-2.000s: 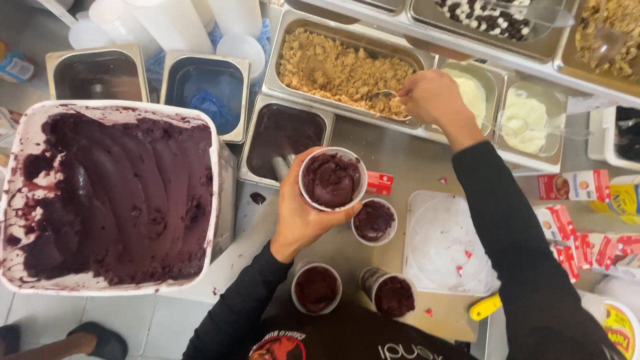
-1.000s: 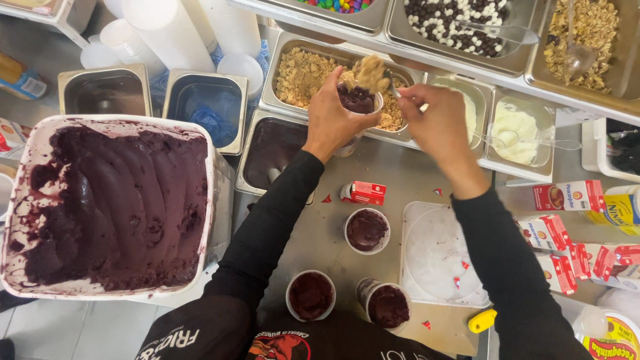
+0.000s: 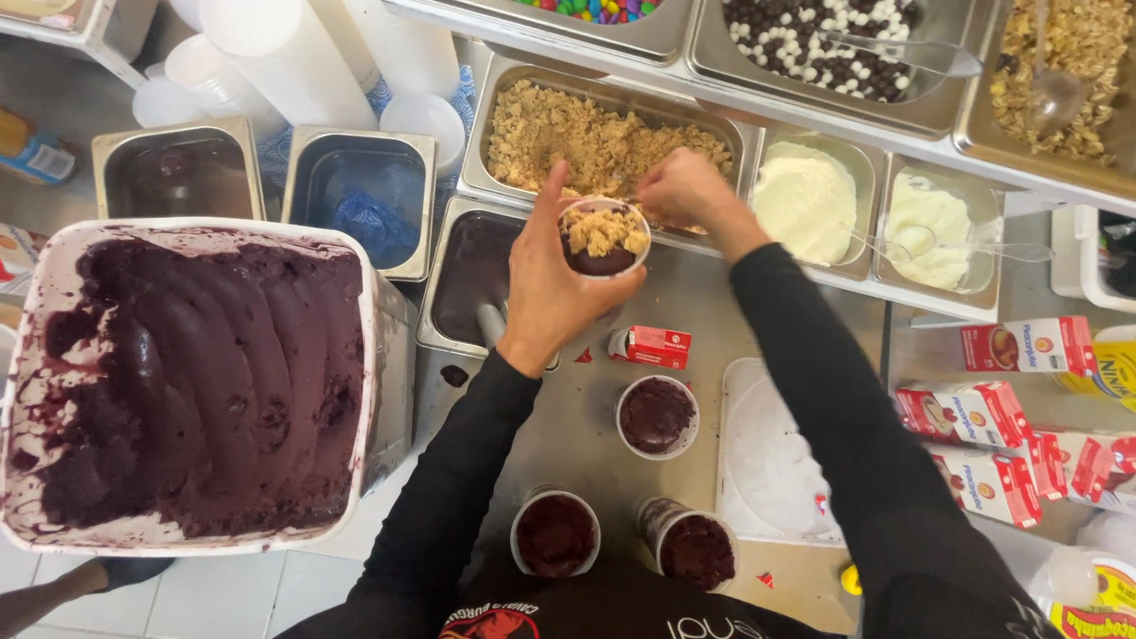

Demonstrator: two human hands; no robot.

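Note:
My left hand [image 3: 559, 275] holds a plastic cup [image 3: 605, 238] of dark purple frozen pulp with light brown crumbs on top. The cup is at the front edge of a steel pan of crumbs [image 3: 568, 124]. My right hand [image 3: 688, 191] is closed at that pan's right part; what it grips is hidden, though an earlier view shows a spoon there. Three more cups of purple pulp, one in the middle [image 3: 657, 417] and two nearer me [image 3: 556, 534] [image 3: 697, 550], stand on the steel counter. A large white tub of the same pulp [image 3: 204, 382] is at the left.
Pans of white powder [image 3: 806, 200] [image 3: 927, 226] adjoin the crumbs. Above are pans of chocolate balls [image 3: 821, 44], coloured candies [image 3: 590, 9] and granola [image 3: 1056, 80]. A small red carton [image 3: 652, 346], a white tray [image 3: 772, 453], more cartons [image 3: 1025, 346] and stacked cups [image 3: 280, 62] surround the work. A person's foot [image 3: 133, 572] shows lower left.
Two seconds ago the left hand held the cup lower, with only purple pulp visible. It moved up to the crumb pan, where a spoonful went over it. Now crumbs lie on the pulp.

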